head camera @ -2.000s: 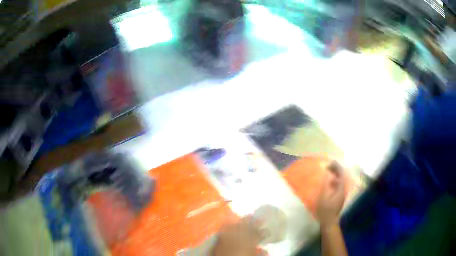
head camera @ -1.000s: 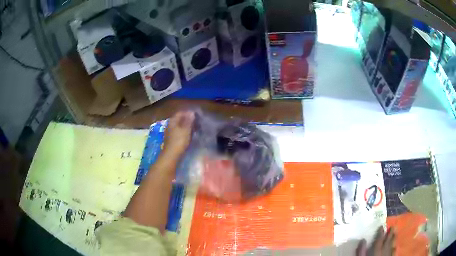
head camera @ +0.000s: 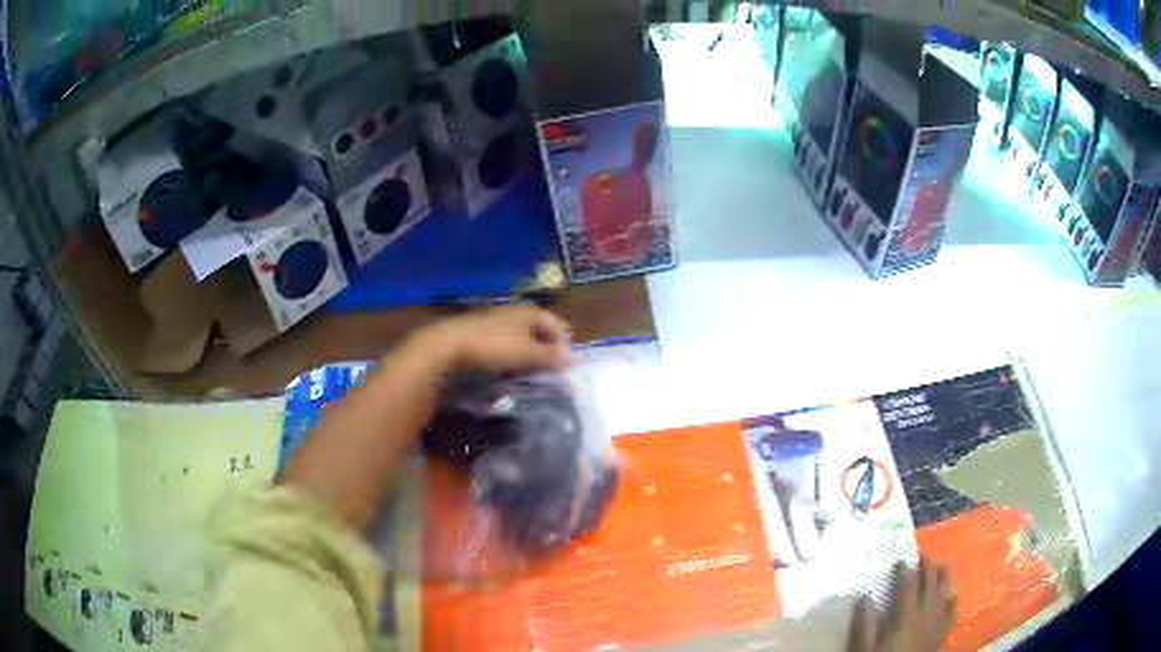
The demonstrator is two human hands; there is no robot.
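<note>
My left hand (head camera: 516, 339) is closed on the top of a clear plastic cable bag (head camera: 528, 465) with dark, tangled contents. The bag is blurred and lies on or just over the orange part of the flattened printed carton (head camera: 662, 548). My left forearm in a pale yellow sleeve crosses the carton's left side. My right hand (head camera: 901, 614) lies at the lower edge of the picture, fingers apart on the carton, with nothing seen in it; its lower part is cut off.
A retail box with a red speaker picture (head camera: 614, 191) stands behind the cable bag. More retail boxes (head camera: 879, 153) stand at the back right. White-grey speaker boxes (head camera: 388, 204) are piled at the back left. A blue printed card (head camera: 309, 397) lies partly under my left arm.
The view has swung to the right and settled. My left hand has moved over the top of the cable bag. My right hand still rests on the carton.
</note>
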